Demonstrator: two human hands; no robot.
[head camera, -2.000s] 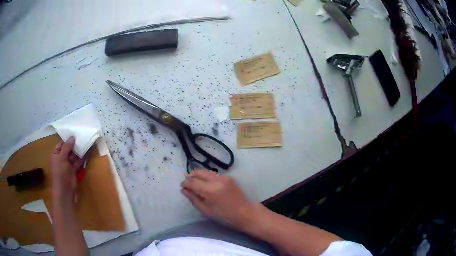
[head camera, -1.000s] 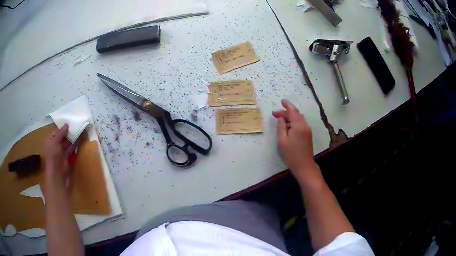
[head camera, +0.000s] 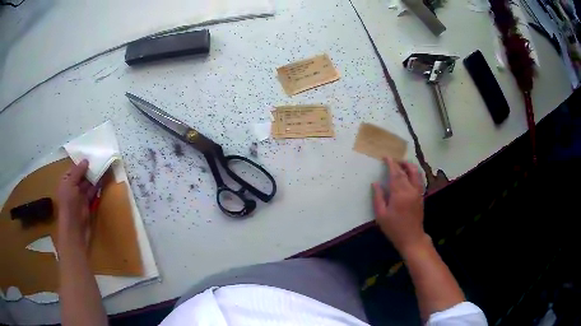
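Observation:
My left hand (head camera: 78, 194) grips the folded-back corner of the white cloth plies (head camera: 95, 151), with a red pen (head camera: 95, 202) also in the hand. The tan pattern template (head camera: 118, 232) lies on the plies under that hand. My right hand (head camera: 400, 200) has its fingertips at the lower edge of a tan ticket (head camera: 380, 141), which looks blank on top and slightly blurred. Two printed tickets, one upper (head camera: 308, 74) and one lower (head camera: 302, 121), lie on the table to its left.
Black-handled shears (head camera: 193, 135) lie open-handled mid-table. A dark weight (head camera: 167, 46) is behind them, a small dark block (head camera: 32, 211) on the template. At right are a metal T-shaped piece (head camera: 439, 95), a black flat bar (head camera: 487, 87) and a red-brown duster (head camera: 519, 57). The table edge (head camera: 331, 239) is nearest me.
My right hand has moved from the shears' handles to the right. The lowest ticket has left its row and is now at my right fingertips. My left hand still holds the cloth corner.

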